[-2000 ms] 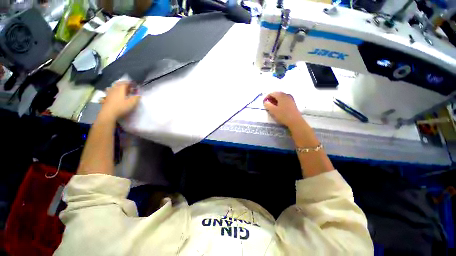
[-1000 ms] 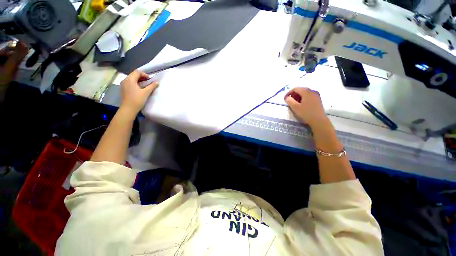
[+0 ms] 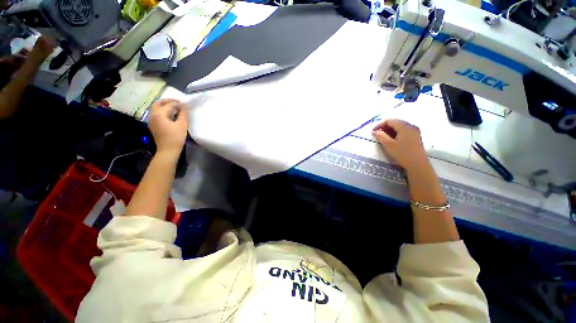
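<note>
A large fabric panel [image 3: 271, 123], pale face up, lies on the white table with its right edge running to the needle area of the sewing machine [image 3: 480, 53]. Dark grey fabric [image 3: 278, 38] lies behind it, and a pale flap is folded over there. My left hand [image 3: 168, 126] has its fingers curled at the panel's left edge and pinches it. My right hand [image 3: 399, 142] rests near the panel's right edge, just in front of the presser foot [image 3: 410, 88], fingers curled; whether they hold the edge cannot be told.
A smartphone [image 3: 461, 104] and dark snips [image 3: 492, 161] lie right of the needle. A ruler strip [image 3: 360, 166] runs along the front edge. A red crate [image 3: 69, 233] stands lower left. Another person's arm [image 3: 22, 79] shows at the far left. Small grey pieces [image 3: 156, 53] lie back left.
The view has shifted, so the machine sits further right. The pale flap at the back now lies folded over, away from my left hand. My right hand stays near the needle.
</note>
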